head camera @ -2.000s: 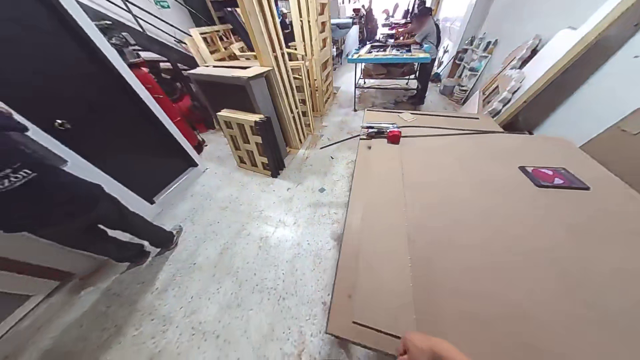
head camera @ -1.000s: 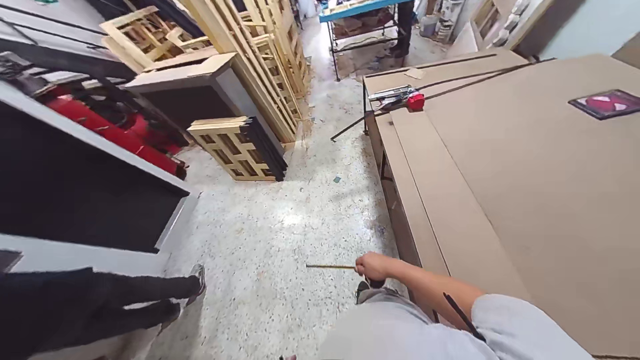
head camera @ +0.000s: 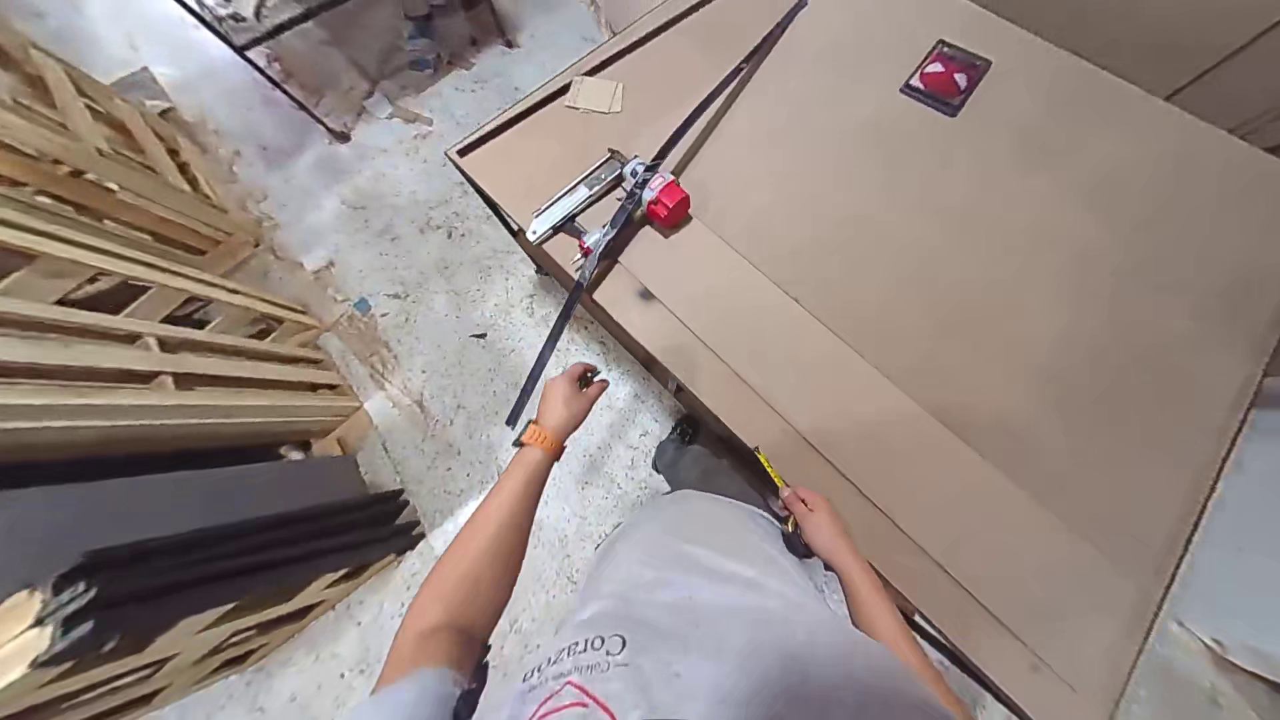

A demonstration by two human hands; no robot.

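Note:
My right hand [head camera: 815, 520] is closed around a tape measure [head camera: 795, 530] at the near edge of the table, with a short length of yellow blade [head camera: 768, 468] showing. My left hand [head camera: 572, 400], with an orange watch band on the wrist, is raised over the floor; its fingers curl round something small and dark that I cannot make out. Beyond it, a pneumatic nailer or stapler [head camera: 610, 200] with a red cap lies near the table corner, beside a long dark strip [head camera: 550, 355] that sticks out past the edge. Long brown boards [head camera: 800, 360] cover the table.
Wooden frames and slats [head camera: 160, 350] stand at the left, with dark panels [head camera: 240, 570] below them. A small board offcut [head camera: 594, 95] and a framed dark-and-red piece [head camera: 945, 77] lie on the table. Another table's leg [head camera: 300, 105] stands at the upper left.
My left hand, not seen clearly before, is now in view over the floor. The view has turned down toward the table, and the person at the left is out of view.

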